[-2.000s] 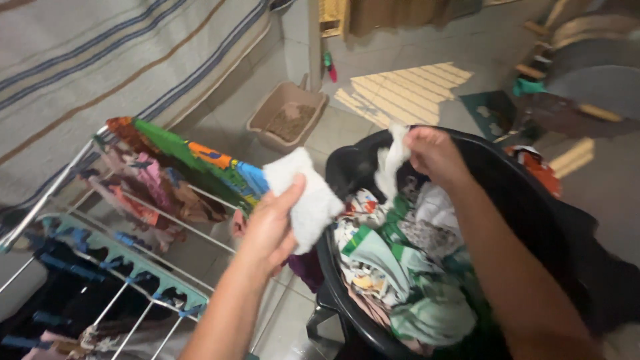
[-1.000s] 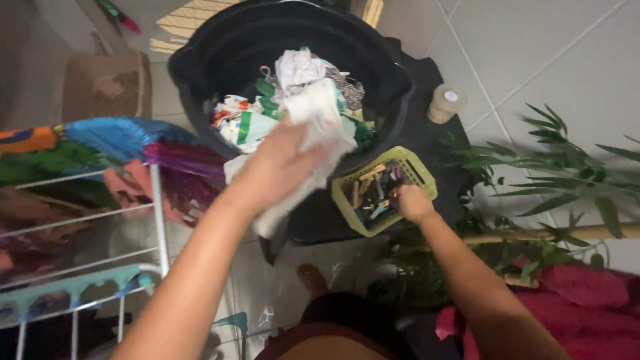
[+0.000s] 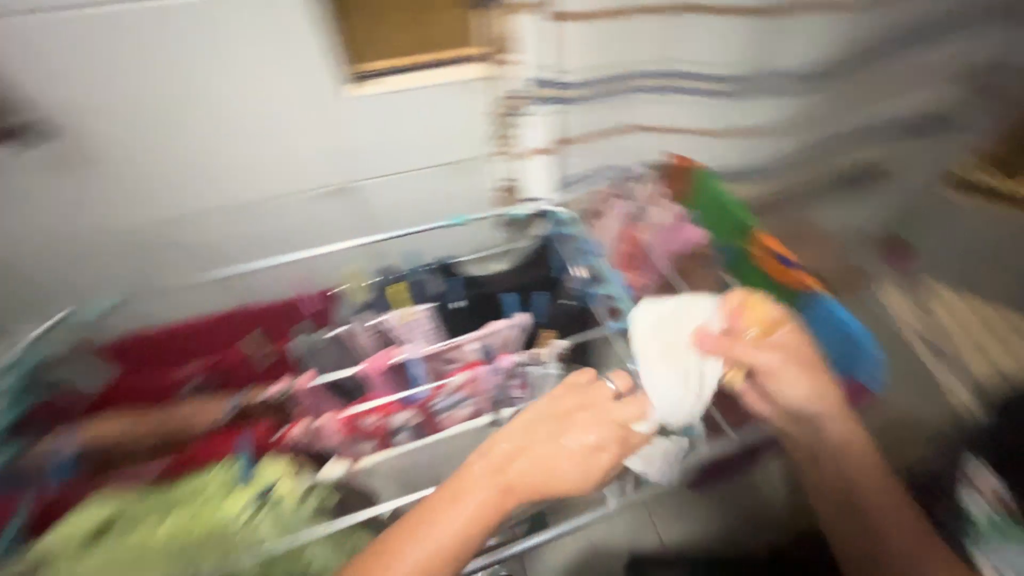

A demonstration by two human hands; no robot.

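Observation:
Between my hands hangs a small white cloth (image 3: 676, 360), blurred by motion. My right hand (image 3: 772, 352) grips its upper right side, and something yellowish, perhaps clothespins, shows at the fingers. My left hand (image 3: 572, 428), with a ring on one finger, pinches the cloth's lower left edge. Both hands are over the near right part of a metal drying rack (image 3: 376, 234). Pink and red small garments (image 3: 392, 408) hang on its rods, with dark clothes (image 3: 504, 292) behind them.
A light green cloth (image 3: 184, 520) and a dark red cloth (image 3: 224, 344) lie on the left, near another person's arm (image 3: 152, 424). A multicoloured cloth (image 3: 788, 264) hangs at the rack's right end. A striped curtain (image 3: 656, 104) is behind.
The view has swung from the black laundry tub to the drying rack. My right hand has left the green basket and now holds the white cloth together with my left.

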